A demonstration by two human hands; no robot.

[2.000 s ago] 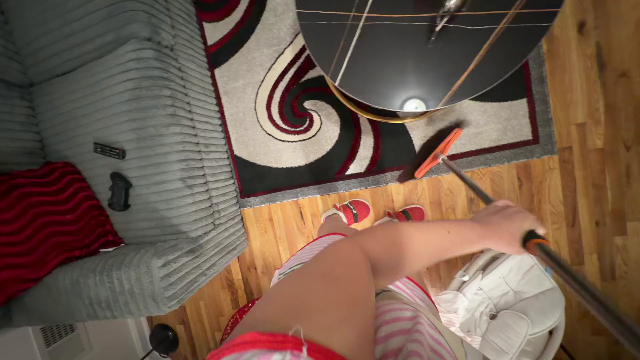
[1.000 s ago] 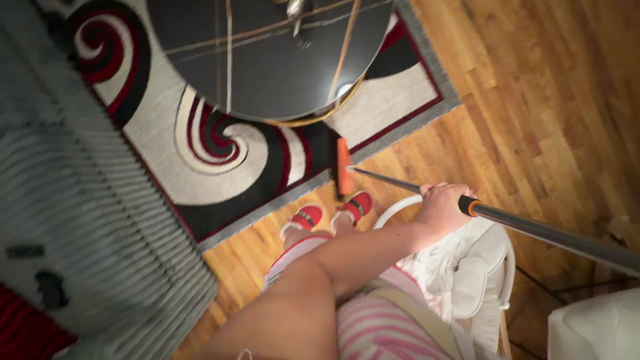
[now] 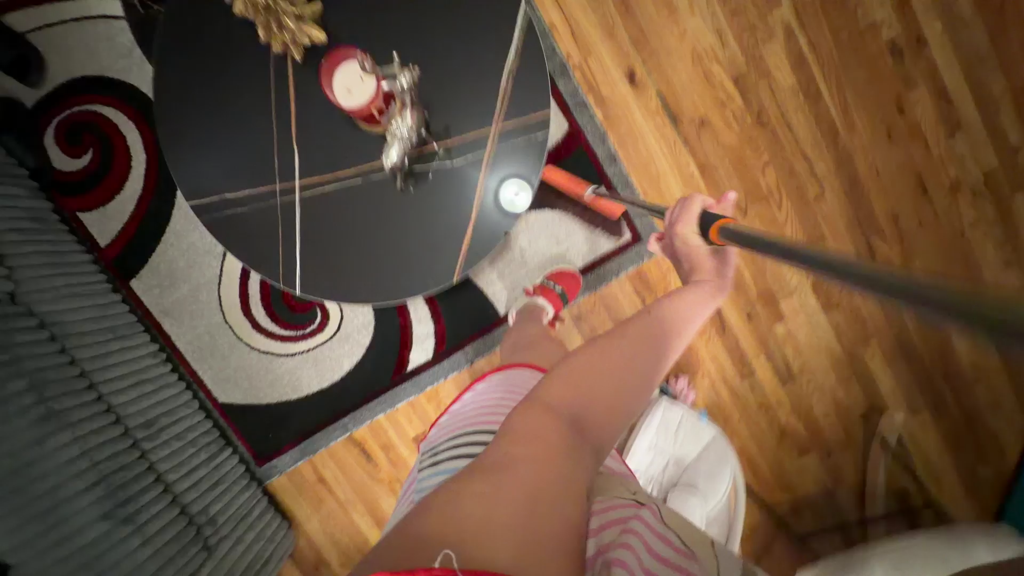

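Note:
My left hand (image 3: 694,240) reaches across from the lower middle and grips a long dark pole (image 3: 848,276) near its orange ring. A narrow orange head (image 3: 584,192), of a floor squeegee or rubber broom, is on the pole's far end. It lies over the corner of the patterned rug (image 3: 312,376), beside the rim of the round black table (image 3: 384,264). The pole's near end runs out of view at the right. My right hand is not in view.
On the table stand a red candle (image 3: 352,84), a silver figurine (image 3: 406,128) and a gold ornament (image 3: 284,24). A grey ribbed sofa (image 3: 104,400) is at the left. A white padded seat (image 3: 688,460) stands beside my legs on the wood floor (image 3: 800,160). One red shoe (image 3: 560,290) is visible.
The orange head was on the wood floor beside the rug one second ago and is now over the rug's corner near the table. One foot has moved onto the rug's edge. The view has shifted.

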